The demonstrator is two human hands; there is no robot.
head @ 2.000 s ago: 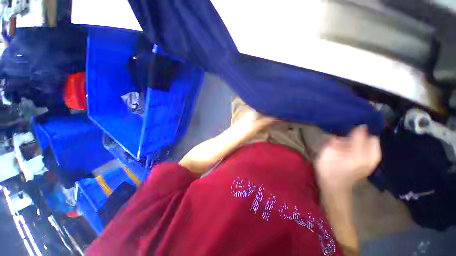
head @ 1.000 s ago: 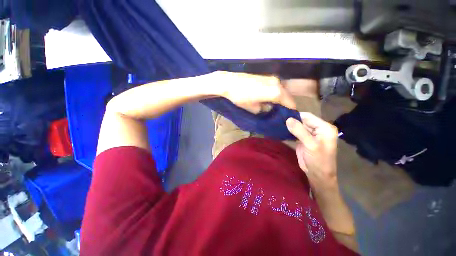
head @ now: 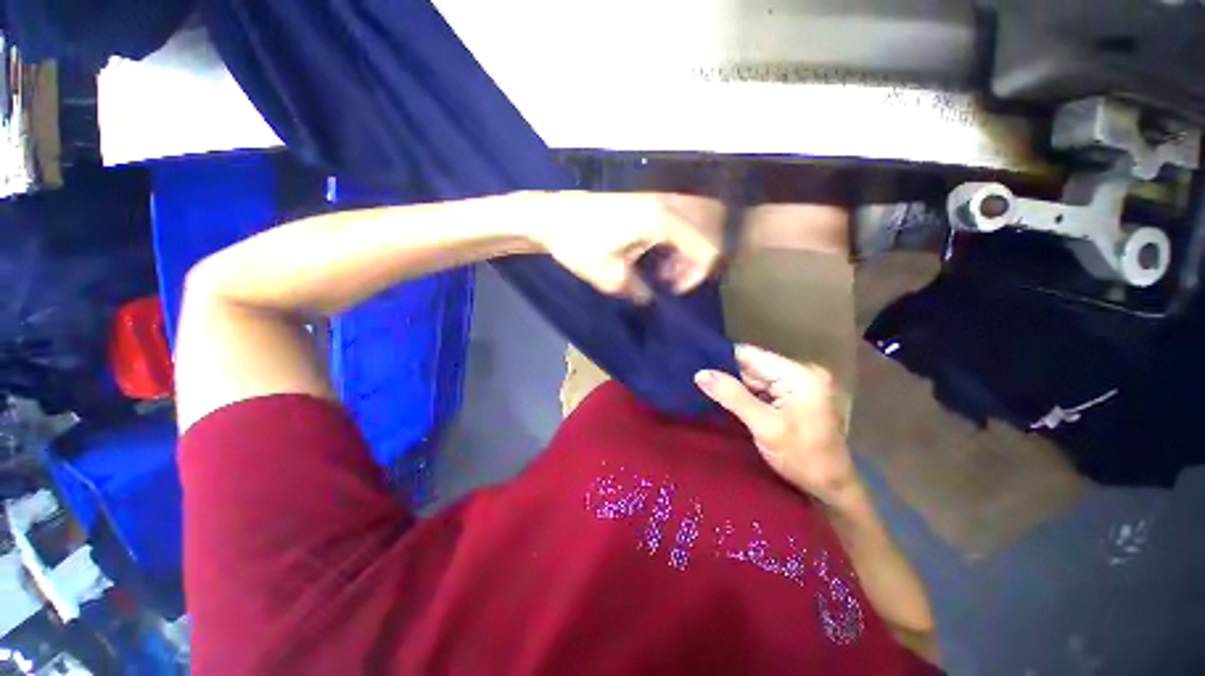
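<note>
A long navy cloth tube [head: 436,126] runs from the upper left, over the white table's front edge, down to my lap. My left hand [head: 634,244] is closed on the tube near its end, fingers curled in the cloth. My right hand [head: 780,403] is lower and to the right, with thumb and fingers pinching the tube's end edge. Part of the cloth is hidden behind my left hand and forearm.
The white table [head: 595,79] spans the top. A metal lever linkage [head: 1057,218] with two ringed ends hangs at right. Dark cloth [head: 1031,357] is piled low at right. A blue bin [head: 403,357] stands left of my lap, with a red object [head: 139,347] further left.
My right hand has come from the far right onto the cloth end, then moved slightly down and left. My left hand has come up over the tube. The tube's end now hangs wider and lower.
</note>
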